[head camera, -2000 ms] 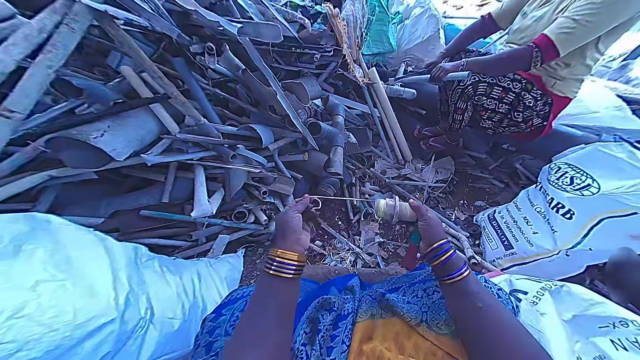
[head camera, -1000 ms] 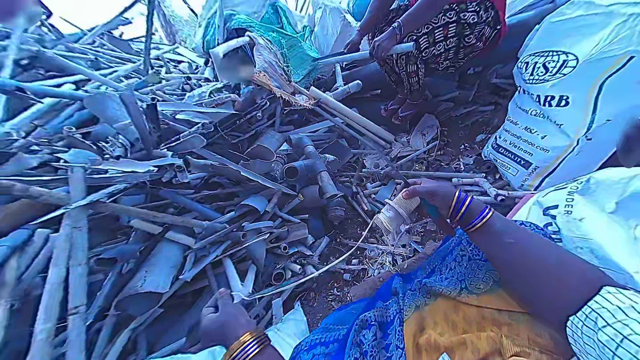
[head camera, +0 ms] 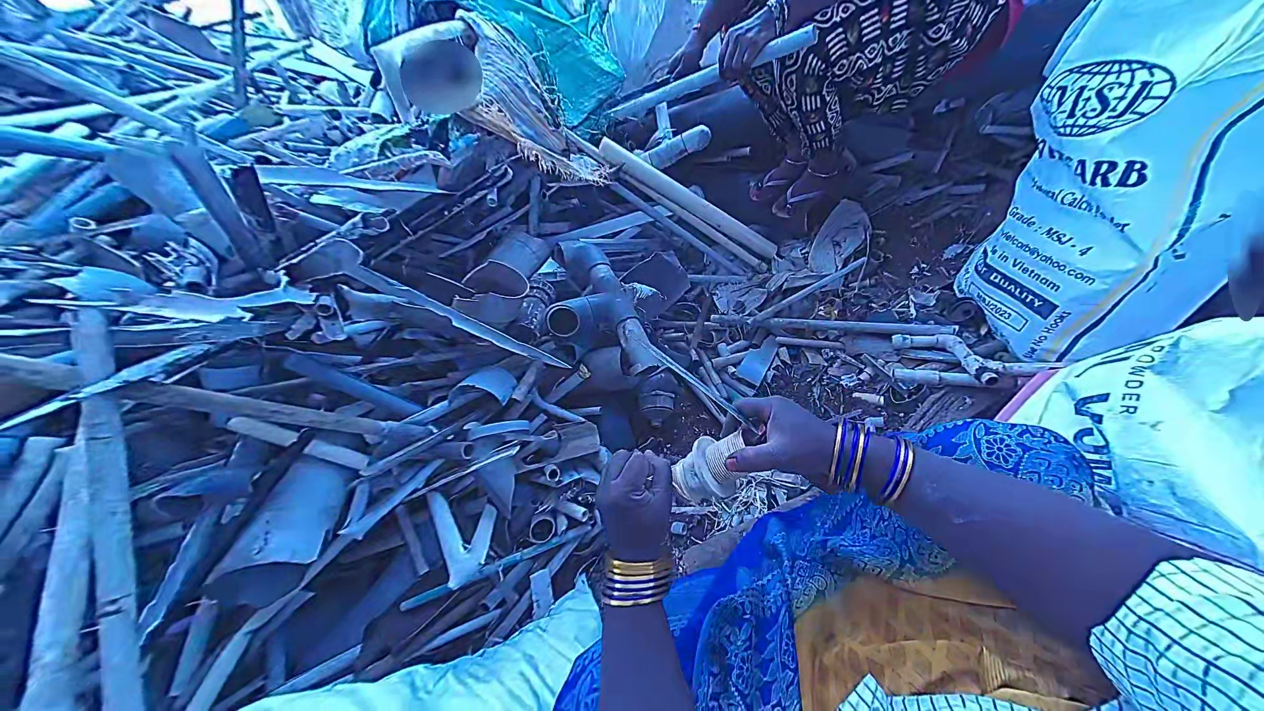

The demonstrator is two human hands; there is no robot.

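Note:
A pale threaded plastic pipe fitting [head camera: 703,472] is gripped in my right hand [head camera: 787,442], its ridged end under my thumb. Close by the fitting's left end is my left hand [head camera: 635,502], with curled fingers; whether it still pinches the thin strand seen earlier is hidden. A narrow strip [head camera: 691,383] runs from my right fingers up and left toward a grey pipe tee [head camera: 585,316] in the scrap. Both hands are above my lap, which is covered with blue patterned cloth [head camera: 770,583].
Broken plastic pipes [head camera: 286,533] are heaped at left and ahead. Printed white sacks [head camera: 1116,197] stand at right, with another pale sack [head camera: 444,671] at the bottom. Across from me, a person's hands [head camera: 748,44] hold a pipe [head camera: 711,74]. Short pipes [head camera: 859,326] litter the ground.
My left hand has come back from the lower left to the fitting. One second ago a pale strand stretched between the hands; it no longer shows. The view has turned left since the first frame.

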